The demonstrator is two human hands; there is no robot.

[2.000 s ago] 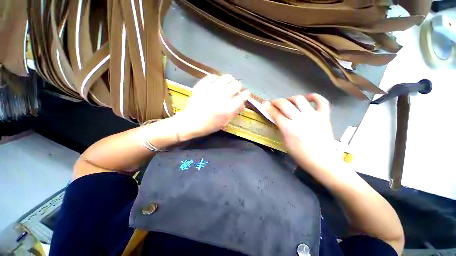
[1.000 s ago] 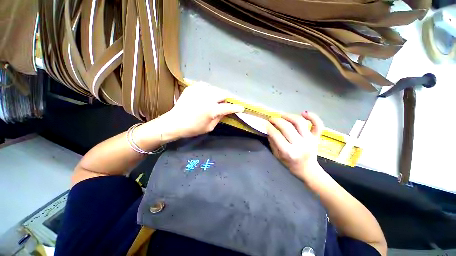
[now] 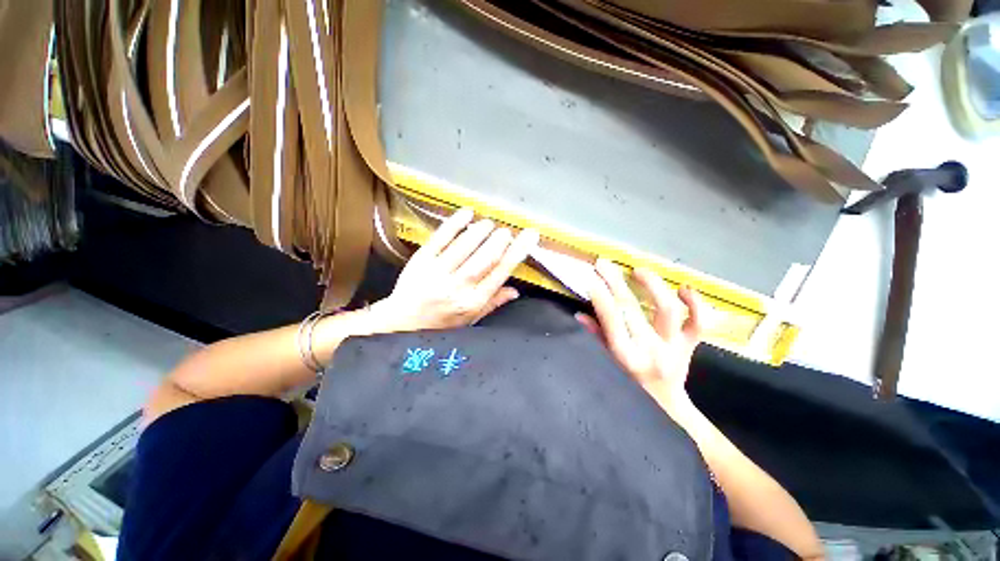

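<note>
A brown leather strap (image 3: 565, 241) lies along the yellow guide strips (image 3: 702, 287) at the near edge of the grey work board (image 3: 526, 137). My left hand (image 3: 463, 268) presses flat on the strap with fingers stretched out. My right hand (image 3: 647, 323) has its fingertips on the strap's other part, farther right. A pale pointed piece (image 3: 561, 270) shows between the two hands; my right fingertips touch its right end. What lies under the fingers is hidden.
Brown straps with white lines (image 3: 280, 132) hang in loops at left. Loose strap ends (image 3: 811, 104) fan out at upper right. A hammer (image 3: 901, 268) lies right of the board, below a pale tape roll (image 3: 976, 82). A grey apron (image 3: 504, 427) covers my lap.
The strap now lies along the guide strips. My left hand has gone from gripping with bent fingers to lying flatter. My right hand has turned, fingers pointing more upward.
</note>
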